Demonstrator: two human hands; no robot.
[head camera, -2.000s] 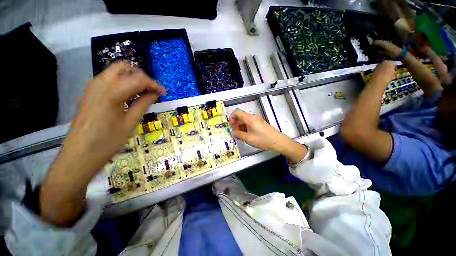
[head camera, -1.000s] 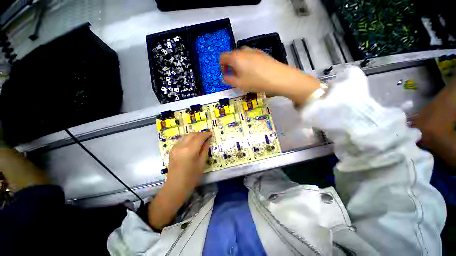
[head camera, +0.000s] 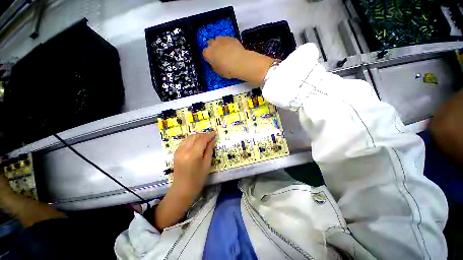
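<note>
A cream-yellow PCB panel (head camera: 243, 133) lies in the rail track in front of me, with yellow box parts and black parts along its far edge. My left hand (head camera: 193, 155) rests on the panel's left middle, fingertips together on the board; whether they hold a part cannot be seen. My right hand (head camera: 223, 57) is over the bin of blue components (head camera: 216, 31), fingers bent down at the heap; its fingertips are hidden. The bin of silver-and-dark components (head camera: 175, 63) is left of it. The small bin of dark components (head camera: 271, 41) is to the right, partly behind my right wrist.
A large black tote (head camera: 66, 81) stands at the left. A thin black cord (head camera: 94, 165) crosses the track. Another person's arm (head camera: 25, 203) and board (head camera: 20, 175) are at the lower left. Another arm (head camera: 449, 127) is at the right edge. A bin of green components (head camera: 401, 20) is upper right.
My right hand, lifted over the blue bin a second ago, has moved left and away from me onto the heap. My left hand stays on the panel. A neighbouring board now shows at the left edge.
</note>
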